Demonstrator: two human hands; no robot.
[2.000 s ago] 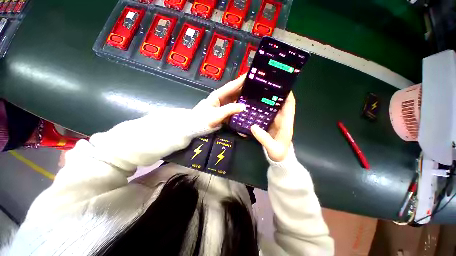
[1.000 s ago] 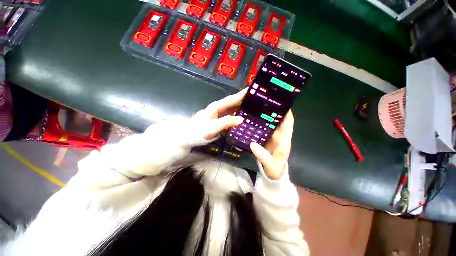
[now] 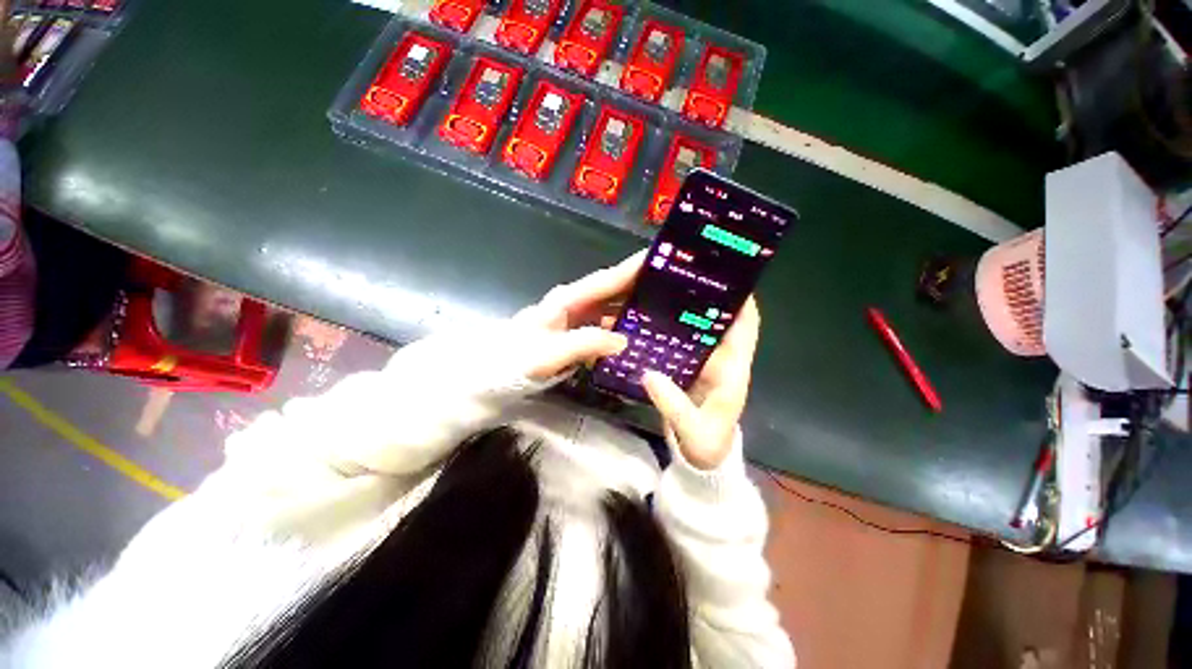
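Note:
A large black smartphone (image 3: 712, 288) with a lit purple chat screen and keyboard is held upright in both hands at the centre. My left hand (image 3: 575, 327) grips its left side, the thumb on the lower screen. My right hand (image 3: 710, 399) holds the lower right side, its thumb at the bottom of the keyboard. The phone covers part of the work surface. Below it, dark shapes by the bench edge are mostly hidden by the hands and hair.
A clear-grey tray (image 3: 347, 120) of red handsets (image 3: 543, 128) lies beyond the phone. At right are a red pen (image 3: 903, 359), a dark battery (image 3: 939, 278), a pink fan (image 3: 1012, 297) and a white box (image 3: 1106, 275). A red stool (image 3: 196, 342) stands at left.
The view has shifted, so tray, pen and fan appear moved in the frame. The smartphone sits lower, still in both hands. The two batteries below it are now largely hidden.

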